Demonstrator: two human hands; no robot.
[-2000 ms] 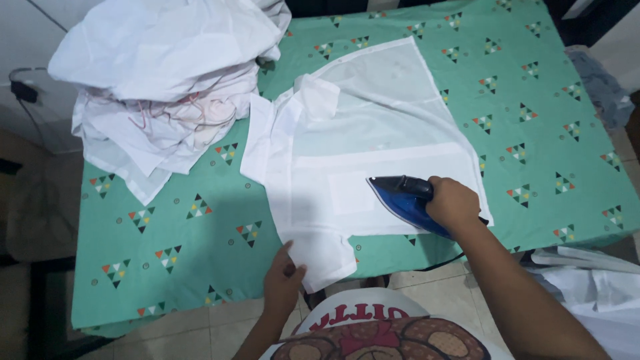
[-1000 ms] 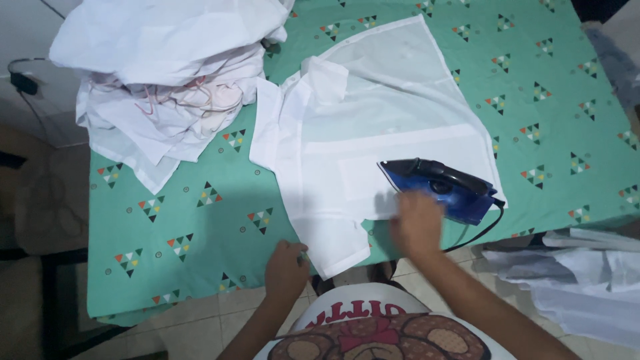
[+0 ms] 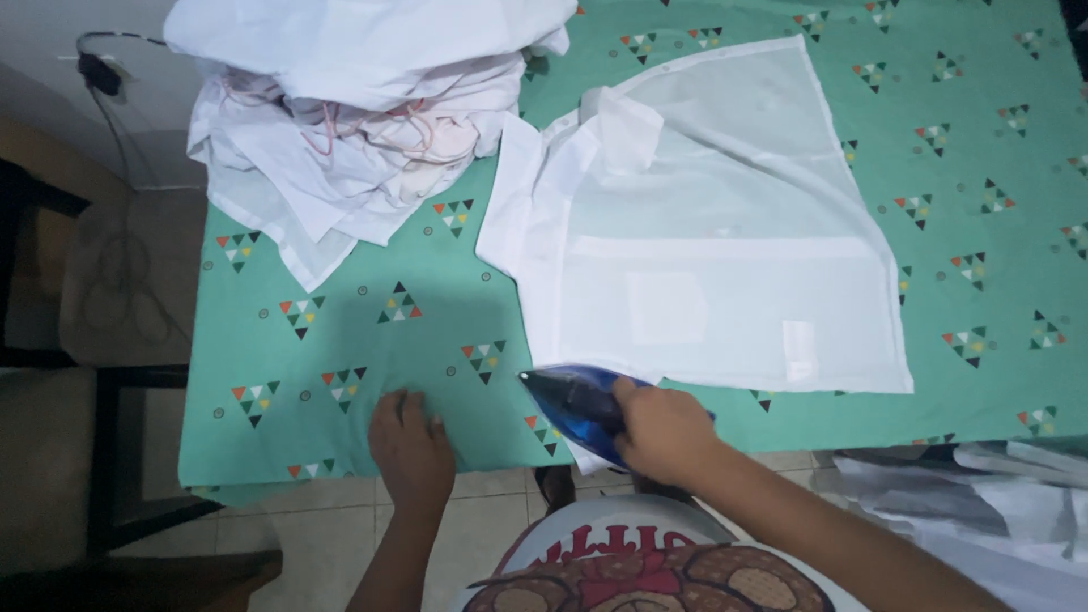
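A white short-sleeved shirt (image 3: 722, 204) lies spread on a green patterned cloth (image 3: 399, 340) that covers the table. My right hand (image 3: 667, 429) grips the handle of a blue and black clothes iron (image 3: 582, 408). The iron rests over the shirt's near sleeve at the table's front edge, its tip pointing left, and hides most of that sleeve. To the left of the iron, my left hand (image 3: 412, 442) is above the cloth at the front edge, fingers slightly bent, holding nothing and apart from the shirt.
A heap of white clothes (image 3: 365, 110) is piled at the table's back left. More white fabric (image 3: 977, 501) lies beyond the front edge at lower right. A plug with a cord (image 3: 100, 75) is at the left wall, above a chair (image 3: 127, 280).
The iron has moved left from the shirt's body to the near sleeve, with my right hand on it. My left hand has let go of the sleeve and moved left.
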